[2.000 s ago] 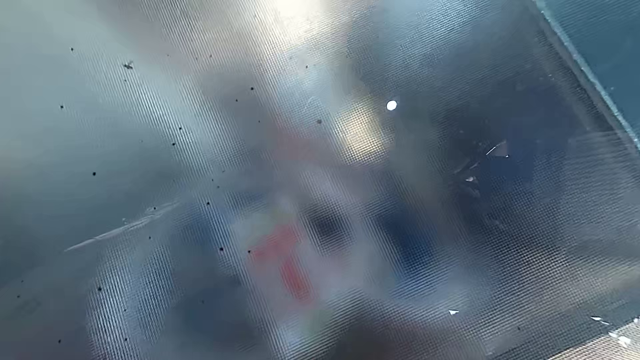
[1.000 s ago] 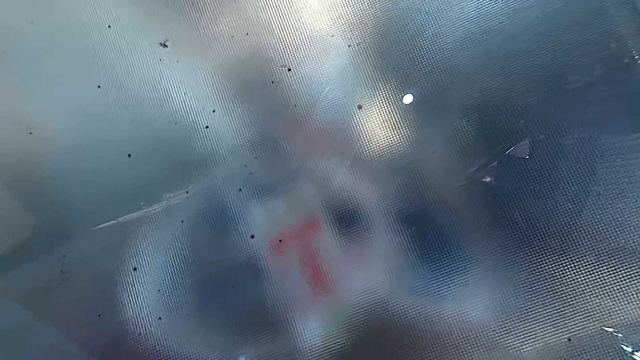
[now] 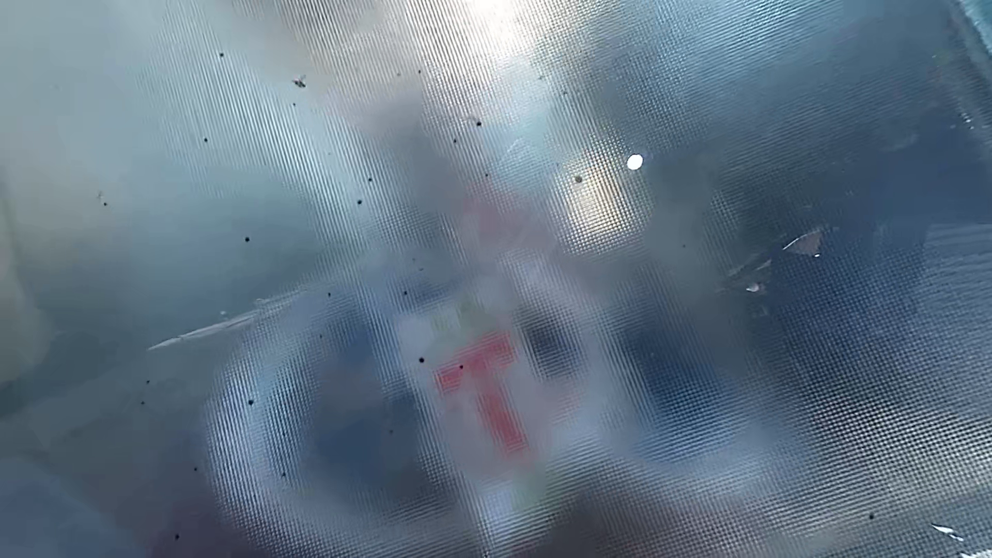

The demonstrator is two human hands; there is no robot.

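Neither of my hands shows in the head view. A translucent, finely ribbed sheet, scratched and dotted with dark specks, fills nearly the whole view; its material is unclear. Through it or reflected in it, a blurred pale panel with a red T-shaped mark appears near the lower middle, with pale curved bands to either side. What these blurred shapes belong to cannot be told.
A small white round spot lies right of the upper middle. A long pale scratch runs across the left part. A light bluish edge crosses the top right corner.
The red mark looks sharper than two seconds ago. The view has shifted slightly against the specks and scratches.
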